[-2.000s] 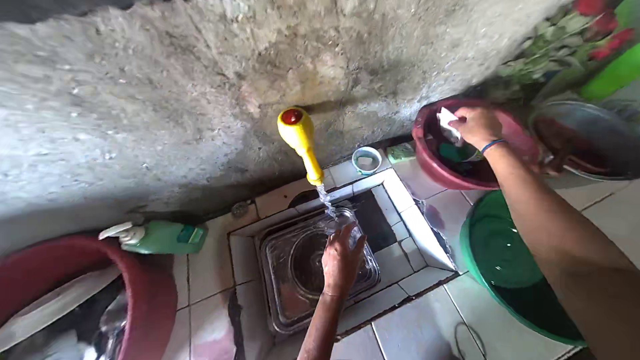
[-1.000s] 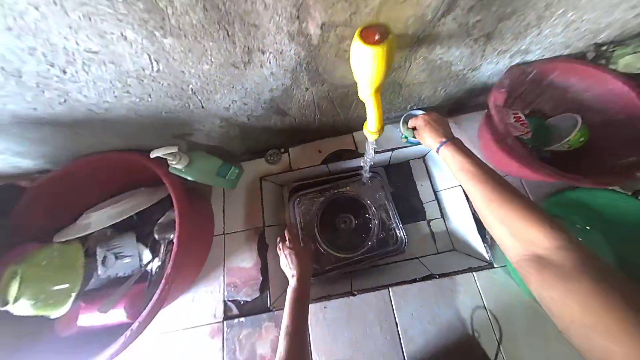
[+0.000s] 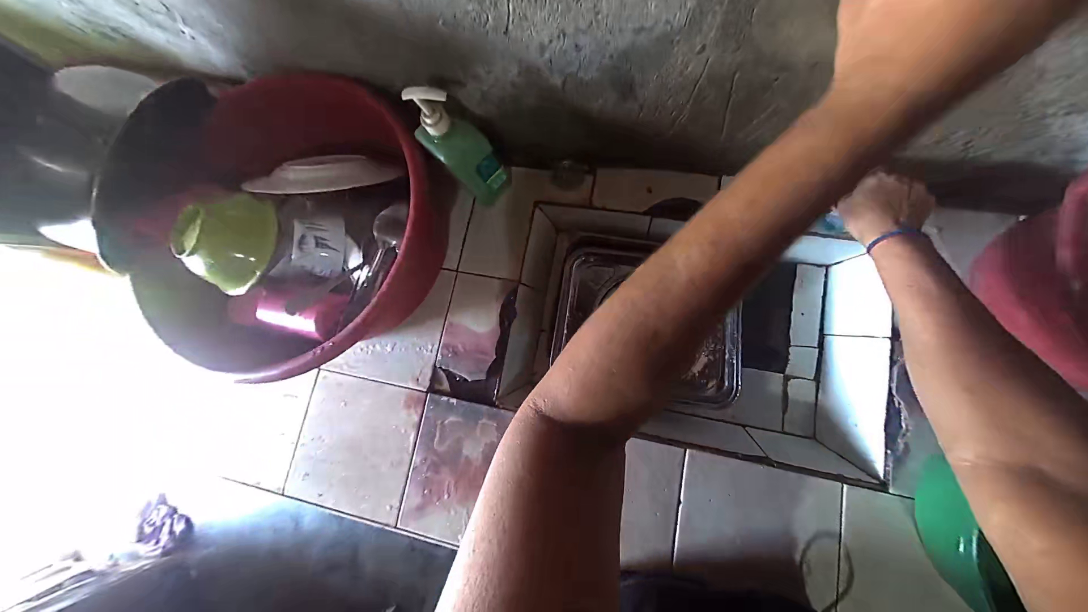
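Observation:
My left arm crosses over a tiled basin, and my left hand is at the top edge, blurred and partly cut off; its fingers are out of sight. Against the wall, my right hand, with a blue band on the wrist, touches or holds a small bluish thing; its fingers are mostly hidden, so the grip is unclear. A clear rectangular container lies in the basin, largely covered by my left arm. Tiles frame the basin.
At left, a red tub holds a green bowl, a white plate and utensils. A green pump bottle leans between tub and wall. At right are another red tub and a green basin.
My left hand has moved from beside the clear container up to the top right. My right hand is still by the wall. The view has shifted left and down; the yellow spout is out of sight.

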